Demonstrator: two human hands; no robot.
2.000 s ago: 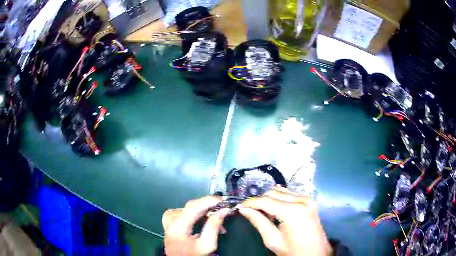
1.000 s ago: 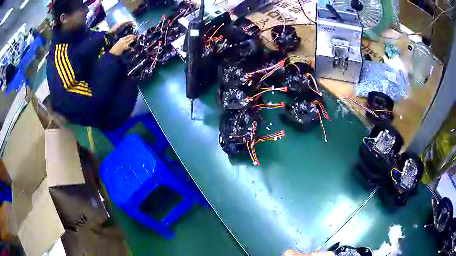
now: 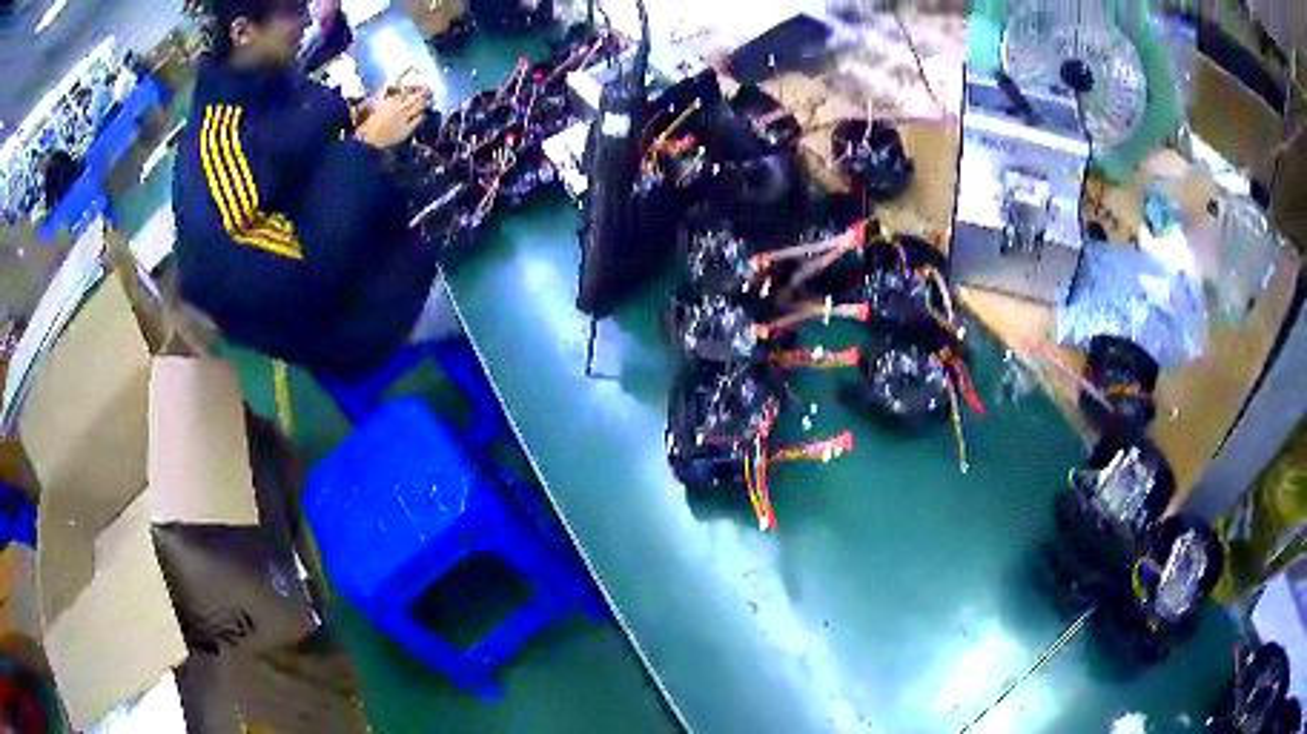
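Neither of my hands is in the picture. Several black round units with loose red, yellow and black leads stand on the green bench [image 3: 846, 559]; the nearest wired unit [image 3: 717, 416] has leads trailing to its right. Another wired unit [image 3: 910, 384] lies to the right of it. Two short piles of stacked units stand at the right: one has a silver-grey board [image 3: 1122, 485] on top, the other pile's board [image 3: 1187, 566] also faces up. A black unit [image 3: 1261, 688] is partly cut off at the lower right edge.
A long black upright tool [image 3: 614, 201] hangs at the bench's left side. A blue stool [image 3: 444, 531] and an open carton [image 3: 201, 445] stand left of the bench. A person [image 3: 287, 187] sits at upper left. A metal box [image 3: 1021, 194], desk fan [image 3: 1075, 72] and bluish plastic bag [image 3: 1132, 308] are behind.
The view has swung left, away from the unit my hands were working on. A hand edge visible one second ago is gone from view. The bench contents now sit slightly lower and further right.
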